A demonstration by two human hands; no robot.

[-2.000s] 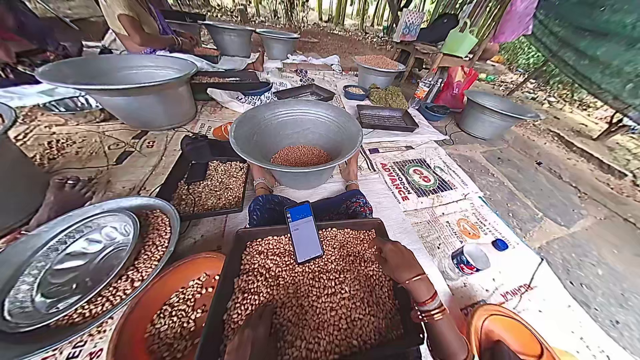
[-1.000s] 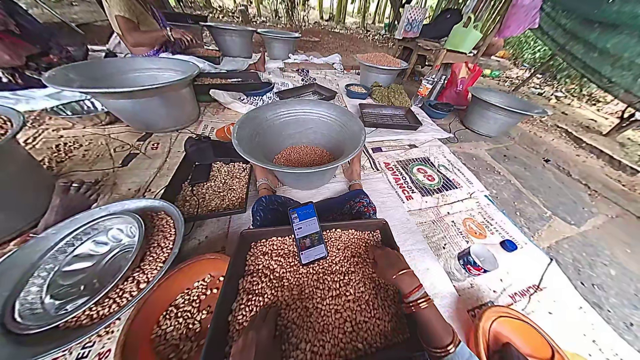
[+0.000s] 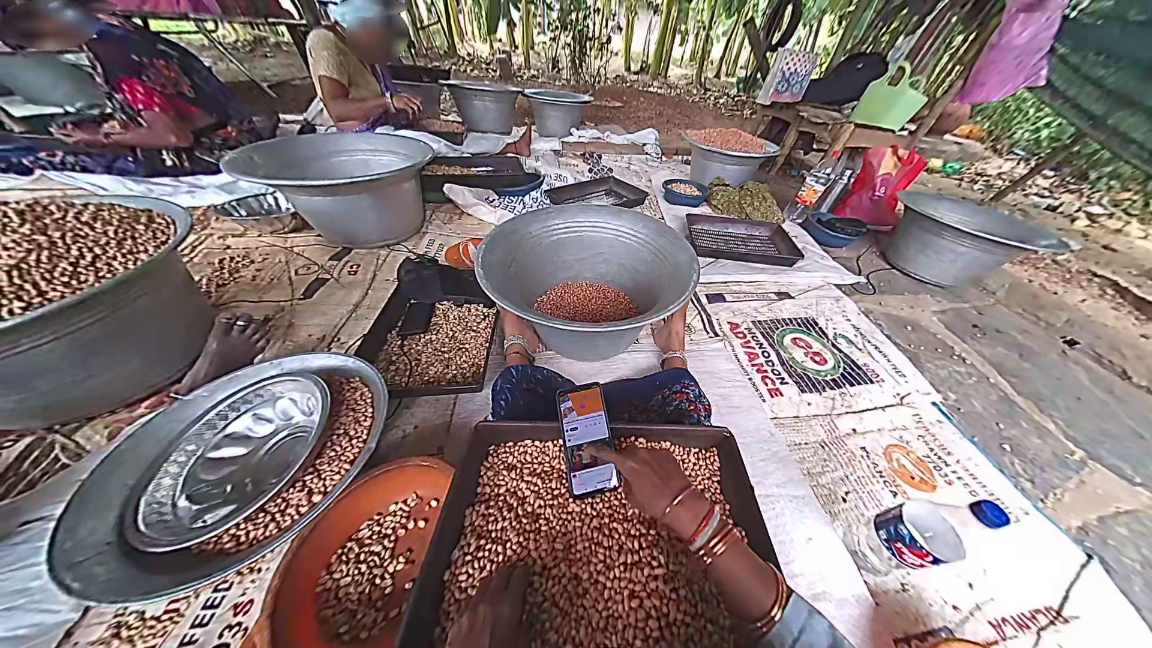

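A dark rectangular tray full of small tan nuts or seeds lies at the lap. On the nuts, toward the tray's far side, rests a smartphone with a lit screen. My right hand, with bangles at the wrist, reaches in from the right; a finger is over the lower screen. My left hand rests on the nuts at the tray's near left, its fingers partly hidden, so any hold is unclear. Beyond my crossed legs, a grey metal basin holds smaller reddish kernels between the feet.
Left of the tray are an orange bowl of split pieces, a wide metal basin with a metal plate, and a black tray. A cut can stands right, near a blue cap. Two people sit at upper left.
My right hand has moved from the nuts at the tray's right side onto the phone. The phone's screen shows different content. My left hand remains at the tray's near left.
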